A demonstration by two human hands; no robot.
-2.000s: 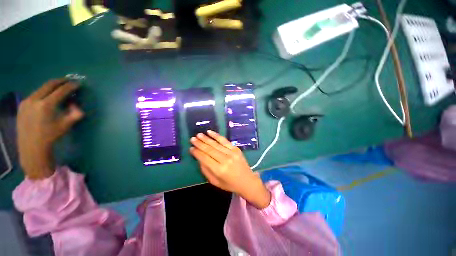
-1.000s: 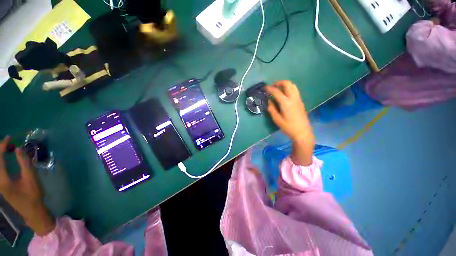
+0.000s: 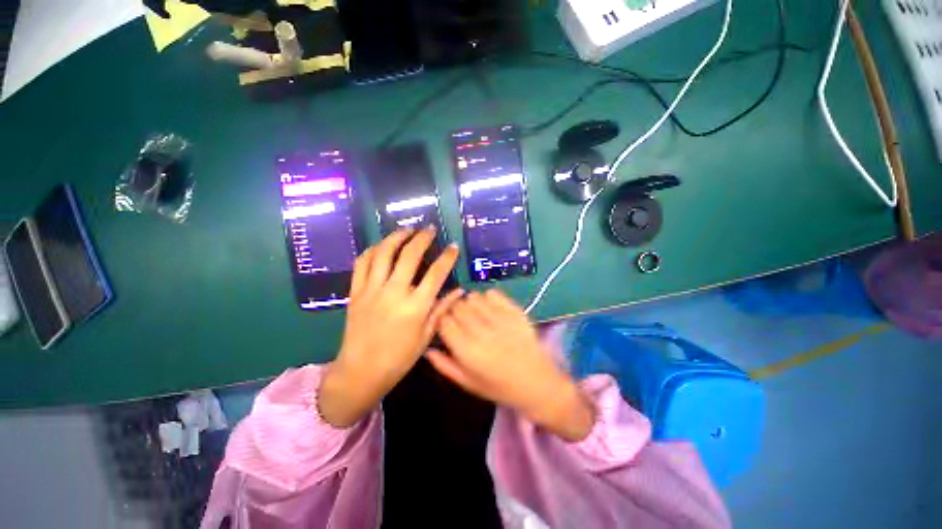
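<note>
My left hand (image 3: 389,310) lies over the lower part of the dark middle smartphone (image 3: 403,186). My right hand (image 3: 494,346) touches it at the phone's bottom end, fingers curled. Whether either hand grips the phone or something small is hidden. The left smartphone (image 3: 318,232) has a purple-lit screen; the right smartphone (image 3: 493,207) shows a list. Two open black round cases stand to the right, one upper (image 3: 581,178) and one lower (image 3: 634,219). A small dark ring (image 3: 648,262) lies below the lower case. A white cable (image 3: 589,212) runs past the cases toward my right hand.
A bagged unit (image 3: 155,178) and two spare phones, one pale-edged (image 3: 36,284) and one blue-edged (image 3: 77,253), lie left. A fixture with yellow tape (image 3: 284,52), black cables (image 3: 713,132) and a white power strip (image 3: 620,23) are at the top. A blue stool (image 3: 708,413) stands below the bench edge.
My left hand has moved from the far left to the middle phone. My right hand has left the cases and come to the same phone. A ring now shows below the lower case.
</note>
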